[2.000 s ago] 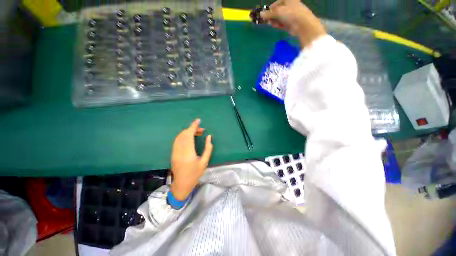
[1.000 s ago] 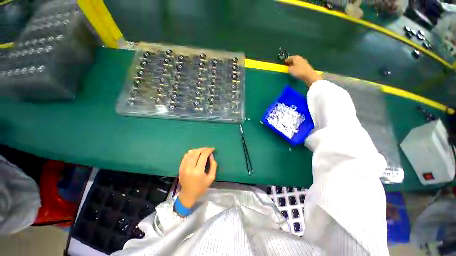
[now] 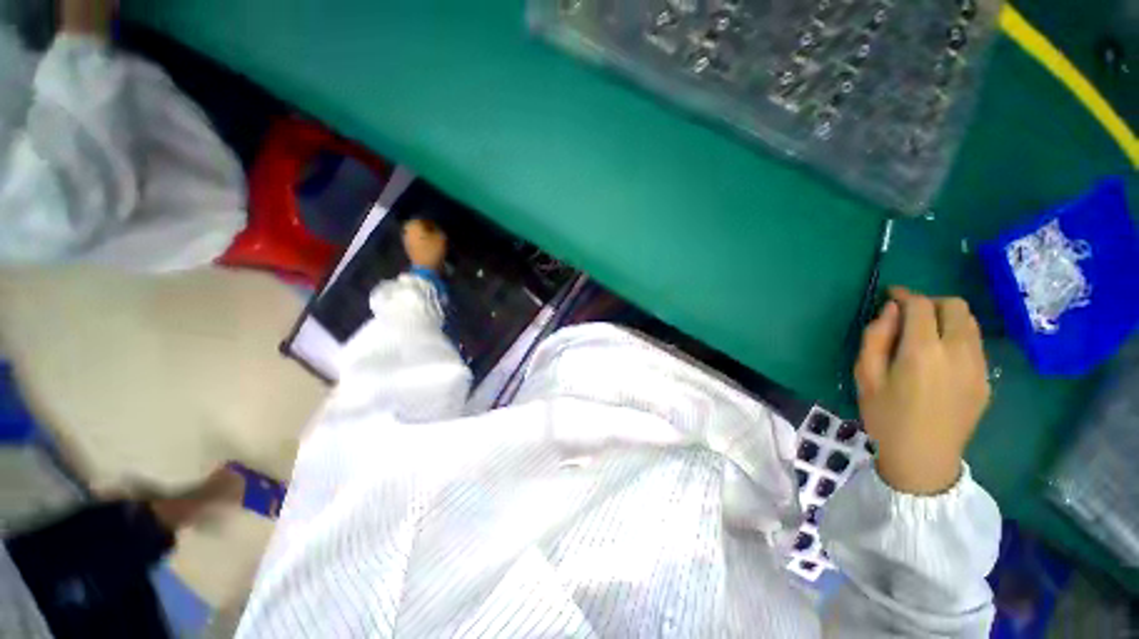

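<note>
My left hand [image 3: 425, 242], small and blurred, is over the black compartment tray [image 3: 472, 312] below the bench edge; I cannot tell whether it holds anything. My right hand [image 3: 924, 381] rests on the green mat [image 3: 700, 250] near its front edge, fingers bent down at the tweezers [image 3: 879, 268]. The fingertips are partly hidden, so its grip on the tweezers cannot be told. The module blister tray [image 3: 799, 94] lies at the far side of the mat. The blue parts bin [image 3: 1059, 350] with small white parts [image 3: 1049, 277] stands right of my right hand.
The white tray [image 3: 812, 564] with black squares is below the bench edge, beside my right sleeve. Clear ribbed trays [image 3: 1105, 462] lie at the far right. A red stool-like object [image 3: 277, 206] and a person's pale sleeve [image 3: 138, 162] are at left. Another person's arm [image 3: 200, 499] shows at lower left.
The view has swung left. My left hand has moved from the mat's edge to over the black tray. My right hand has come back from the yellow tape to the tweezers.
</note>
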